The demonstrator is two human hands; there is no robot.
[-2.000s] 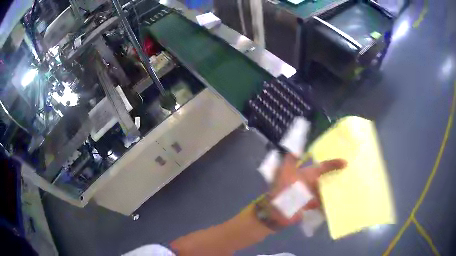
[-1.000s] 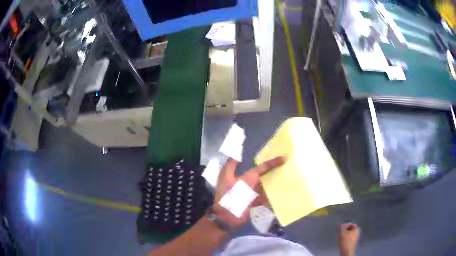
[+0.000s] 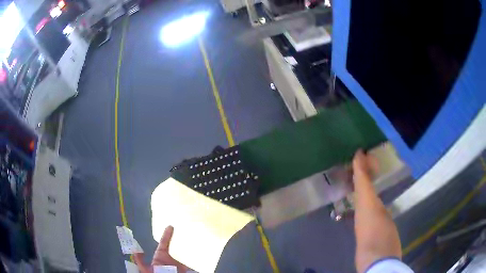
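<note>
My left hand (image 3: 169, 257) is at the bottom edge, partly cut off. It holds a bent yellow paper sheet (image 3: 194, 224) with the thumb on top. White paper slips (image 3: 128, 240) stick out beside its fingers. A black parts tray (image 3: 221, 178) with rows of small silver parts lies at the near end of the green belt conveyor (image 3: 309, 144), and the sheet overlaps its near corner. My right hand (image 3: 366, 162) is blurred, over the belt's metal edge. Its fingers are unclear, and I cannot tell whether it holds anything.
A blue-framed dark guard door (image 3: 346, 74) stands at the upper right, over the far belt. A white machine cabinet (image 3: 288, 80) is behind the belt. More machines with white cabinets (image 3: 53, 208) line the left. Grey floor with yellow lines (image 3: 117, 133) lies between.
The view has turned, so the belt now runs to the right. My right hand has come from the bottom edge to the belt's side. My left hand still holds the sheet and slips, now lower in view.
</note>
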